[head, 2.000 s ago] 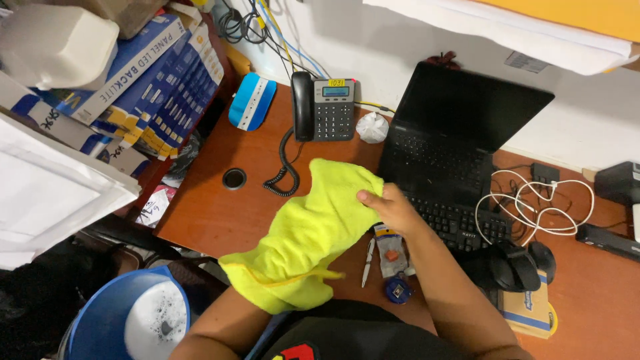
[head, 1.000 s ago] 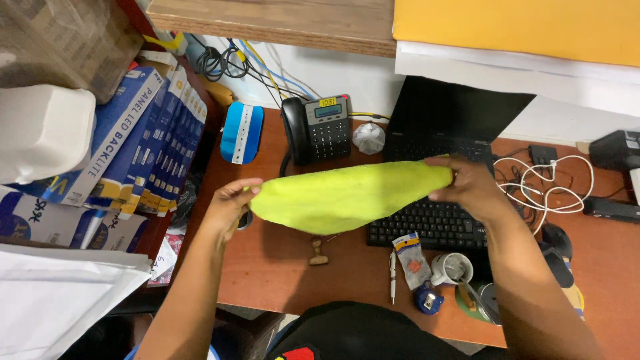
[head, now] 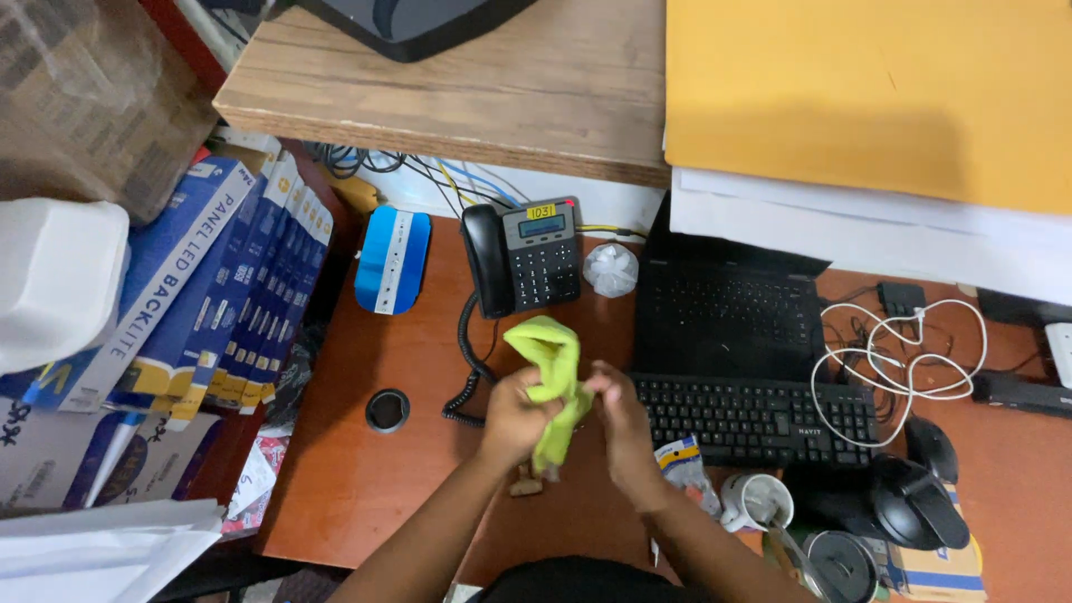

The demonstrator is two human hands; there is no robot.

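A yellow-green cloth [head: 553, 360], bunched and folded, is held above the wooden desk [head: 360, 469], just in front of the desk phone [head: 540, 260]. My left hand [head: 515, 423] grips the cloth's left side. At its right side is my right hand [head: 624, 427], fingertips at the cloth's edge; whether they pinch it is hard to tell. Beneath the cloth, a small tan object [head: 526, 486] lies partly hidden on the desk. The black keyboard [head: 754, 419] is to the right of my right hand.
A wooden shelf [head: 469, 92] with a yellow envelope [head: 863, 100] overhangs the back. Stacked LED panel boxes [head: 226, 285] stand left. A laptop [head: 729, 310], white cable [head: 913, 360], mug [head: 756, 501], small plastic packet [head: 687, 469] and black mouse [head: 930, 448] occupy the right.
The cloth was stretched wide between both hands one second ago; now it is bunched and the hands are close together. The blue bucket seen two seconds ago is out of view.
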